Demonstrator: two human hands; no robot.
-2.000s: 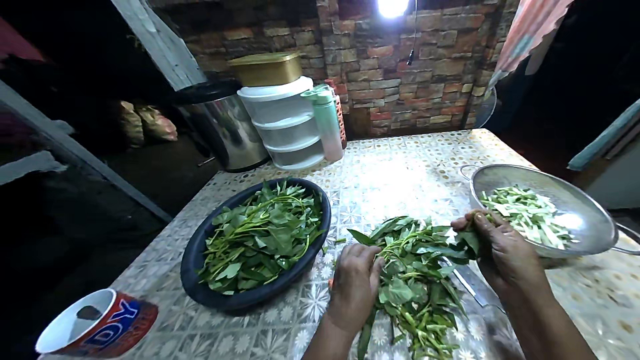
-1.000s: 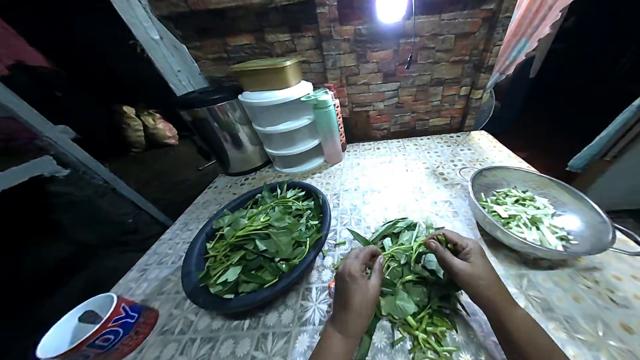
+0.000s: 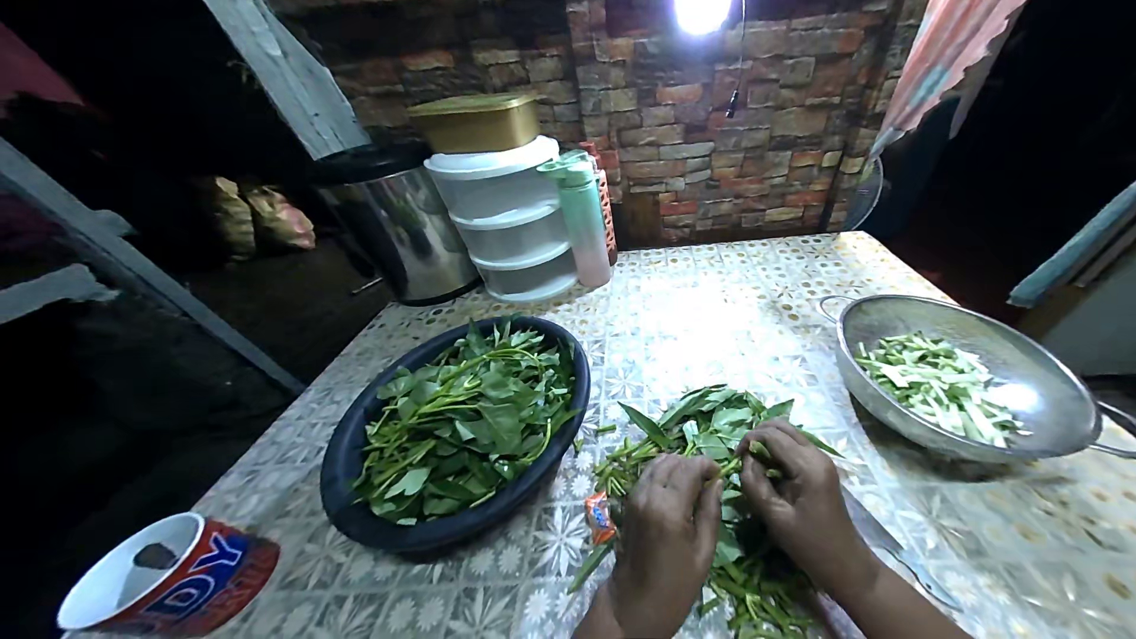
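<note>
Over a loose pile of leafy green stems (image 3: 710,426) on the table, my left hand (image 3: 667,532) pinches a green stem between thumb and fingers. Close to its right, my right hand (image 3: 799,497) has its fingers closed on the same greens, a leafy tip at its fingertips. A dark oval basin (image 3: 335,484) full of leafy greens (image 3: 479,417) stands to the left. On the right, a metal strainer bowl (image 3: 1056,373) holds pale green cut vegetable strips (image 3: 945,386). Partly behind my right forearm lies a knife (image 3: 874,532).
A small orange wrapper (image 3: 600,517) lies beside my left hand. A red and white tub (image 3: 217,568) stands at the near left corner. At the back are a steel container (image 3: 404,231), white stacked tiers (image 3: 515,222) with a gold box (image 3: 479,122), and a green and pink bottle (image 3: 583,217).
My right hand has moved left from the pile's right side, near the strainer bowl, to close beside my left hand. My left hand has stayed over the pile.
</note>
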